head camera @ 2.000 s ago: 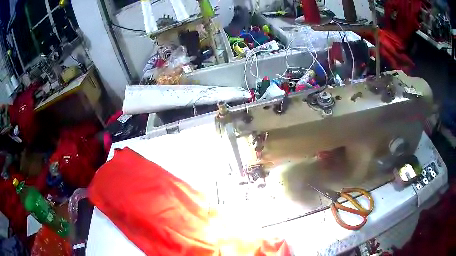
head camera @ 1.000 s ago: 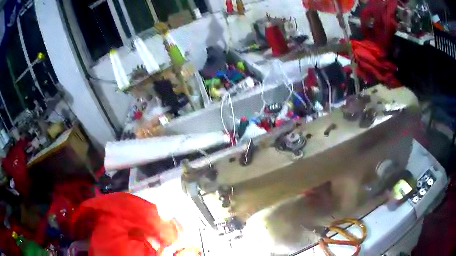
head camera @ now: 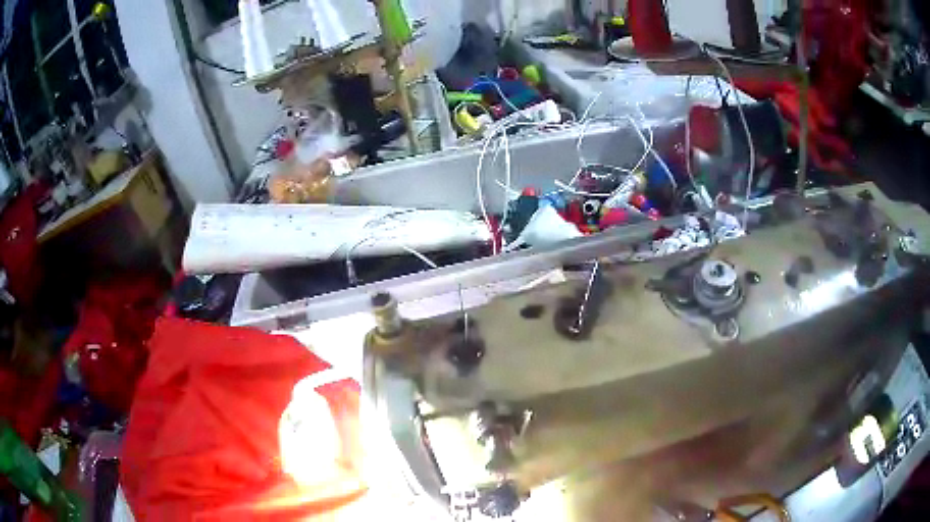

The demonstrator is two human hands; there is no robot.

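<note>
The bright red cloth (head camera: 204, 408) lies on the table to the left of the sewing machine's needle end, with a washed-out white patch on its right part. I cannot tell what this patch is. The beige sewing machine (head camera: 632, 357) fills the right and lower middle. Its presser foot area (head camera: 484, 494) is in strong lamp glare at the bottom edge. Scissors with orange-yellow handles (head camera: 750, 507) show only in part at the bottom edge. Neither of my hands can be made out.
A long white roll (head camera: 337, 240) lies behind the machine, beside a trough (head camera: 408, 168) holding small coloured spools. White thread cones (head camera: 326, 22) and a red cone (head camera: 648, 25) stand farther back. Red cloth heaps and a green bottle (head camera: 36, 474) are at the left. Control buttons (head camera: 902, 438) are at the right.
The view has shifted and come closer to the machine head. The red cloth now shows flatter and wider, with a white patch on it. The scissors are mostly cut off by the bottom edge.
</note>
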